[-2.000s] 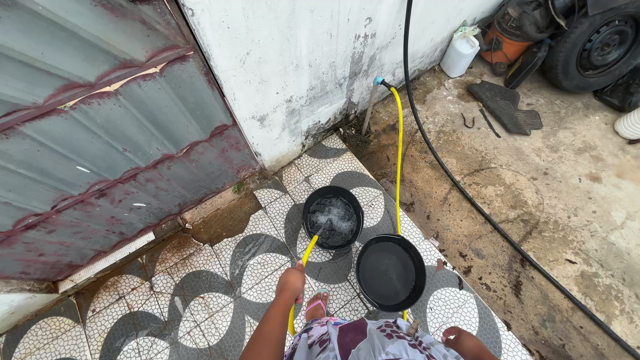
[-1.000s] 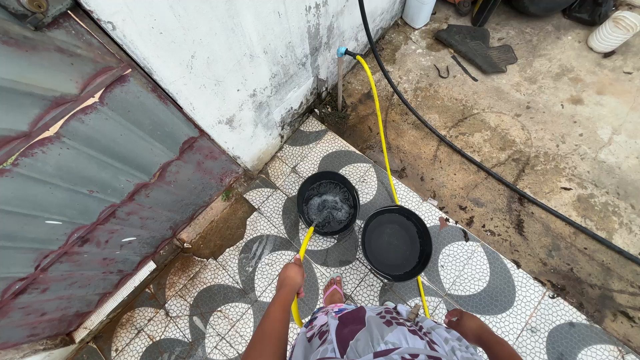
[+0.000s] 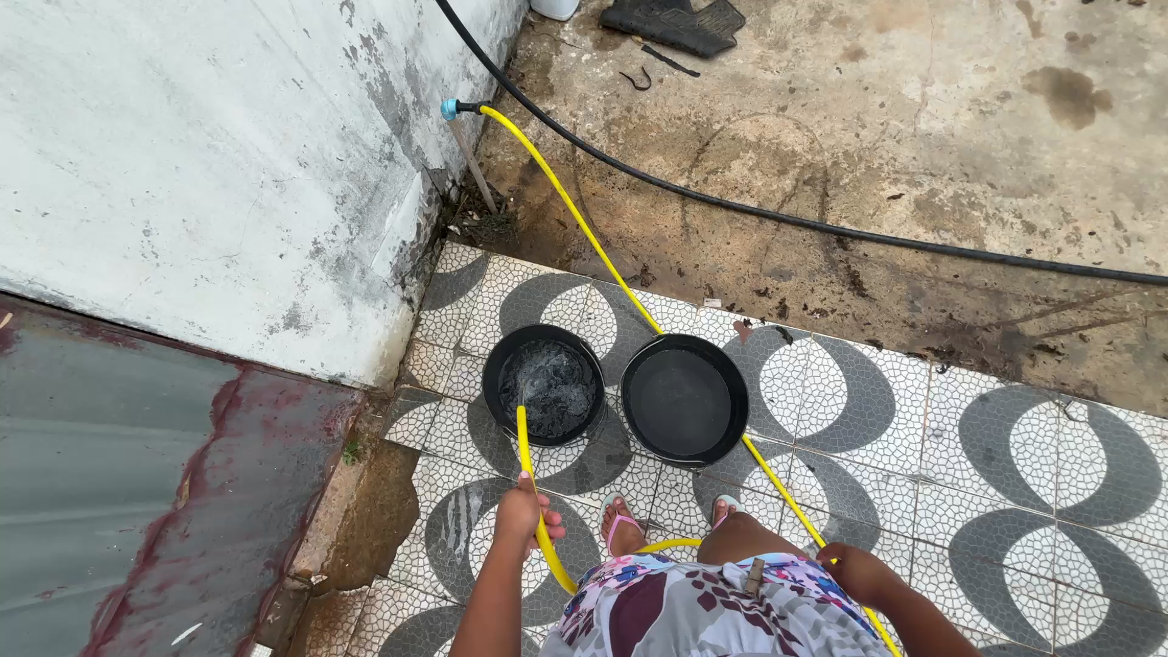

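My left hand point(image 3: 526, 516) grips a yellow garden hose point(image 3: 524, 447) a little below its end. Water runs from that end into the left black bucket point(image 3: 490, 388), where the surface is churned and bubbly. To its right stands another black bucket point(image 3: 741, 401), with a calm dark surface inside. My right hand point(image 3: 849, 568) hangs at the right of my patterned clothing, over the yellow hose where it passes below; whether its fingers hold anything I cannot tell. From a blue fitting point(image 3: 449, 109) by the wall, the hose runs behind the right bucket.
Patterned tiles point(image 3: 995, 438) lie under the buckets and my feet. A black hose point(image 3: 776, 215) crosses the stained concrete point(image 3: 912, 137). On the left are a weathered white wall point(image 3: 182, 164) and a grey metal gate point(image 3: 109, 484). A black rubber mat point(image 3: 675, 26) lies at the top.
The view has turned and shifted. Water runs from the hose in my left hand into the left bucket throughout. Both of my feet now show, where one showed before.
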